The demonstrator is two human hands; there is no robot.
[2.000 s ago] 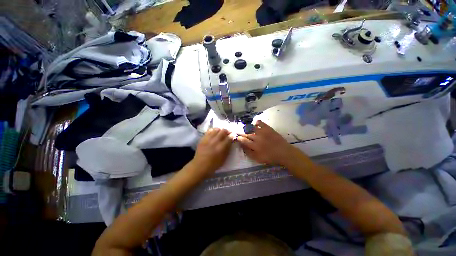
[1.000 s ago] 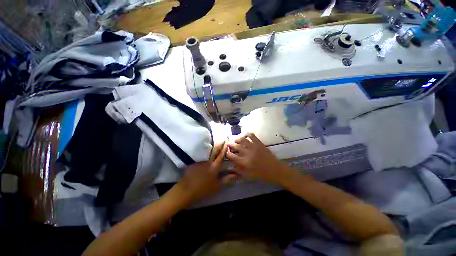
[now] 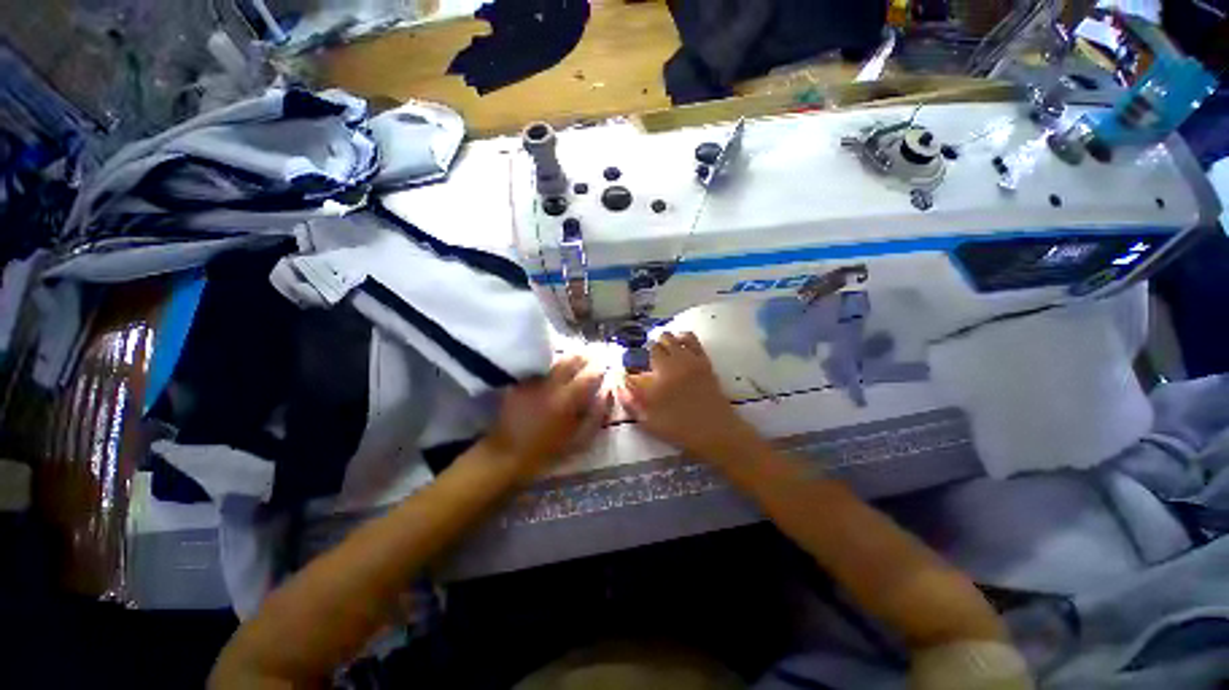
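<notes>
A light grey garment panel (image 3: 452, 303) with black bands lies left of the presser foot (image 3: 634, 353) of the white sewing machine (image 3: 809, 202). Black fabric (image 3: 303, 391) lies beside it on the left. My left hand (image 3: 553, 411) rests on the cloth at the brightly lit needle area, fingers at its edge. My right hand (image 3: 674, 387) is just right of it, fingertips close to the presser foot. Glare hides what lies under the fingertips, so I cannot tell if either hand grips cloth.
A pile of grey and black pieces (image 3: 243, 169) lies at the left rear. Grey scraps (image 3: 856, 344) lie on the machine bed. A pale cloth piece (image 3: 1045, 391) is at the right end, grey garments (image 3: 1159, 539) at lower right. Black cut pieces (image 3: 519, 41) lie behind.
The banded grey panel has come to lie flatter left of the needle, over the black fabric. Since the last frame my left hand has moved up beside the needle, and its fingers have shifted nearer the foot.
</notes>
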